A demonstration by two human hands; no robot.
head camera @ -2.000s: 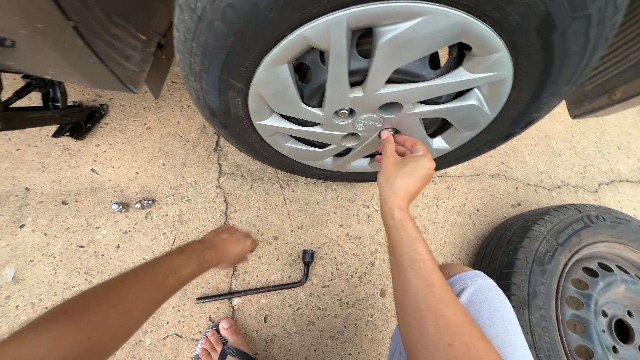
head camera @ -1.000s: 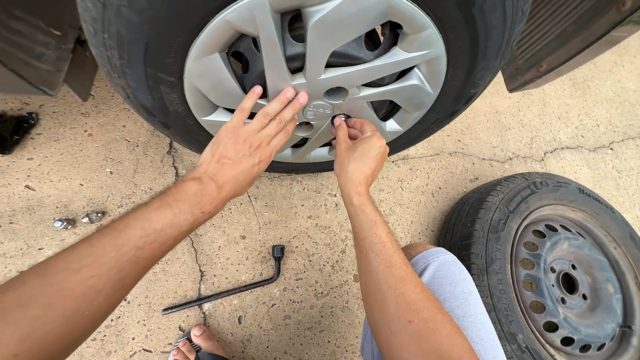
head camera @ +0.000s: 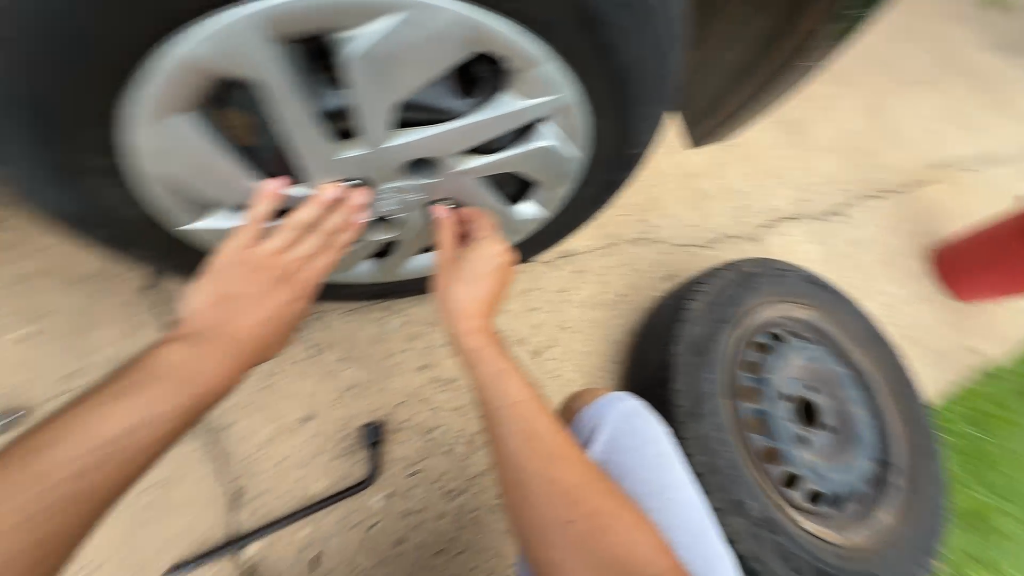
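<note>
The silver plastic wheel cover [head camera: 384, 104] sits on the car's mounted tire [head camera: 640, 88] at the top of the blurred head view. My left hand [head camera: 272, 256] lies spread, palm against the lower left of the cover, fingertips beside its centre. My right hand [head camera: 472, 248] pinches a small dark metal piece, seemingly a wheel bolt [head camera: 444, 203], at a hole just right of the cover's centre; the fingers hide most of it. Below my hands, an L-shaped lug wrench [head camera: 312, 508] lies on the concrete.
A loose wheel with a steel rim [head camera: 816, 416] stands or leans at the right, beside my knee [head camera: 640, 456]. A red object [head camera: 980, 256] and grass [head camera: 984, 464] are at the right edge. Cracks run through the concrete. Dark bodywork [head camera: 768, 56] hangs at the upper right.
My left hand has risen from above the wrench to the wheel cover and rests there. My right hand stays at the hole near its centre. The view has shifted to the right.
</note>
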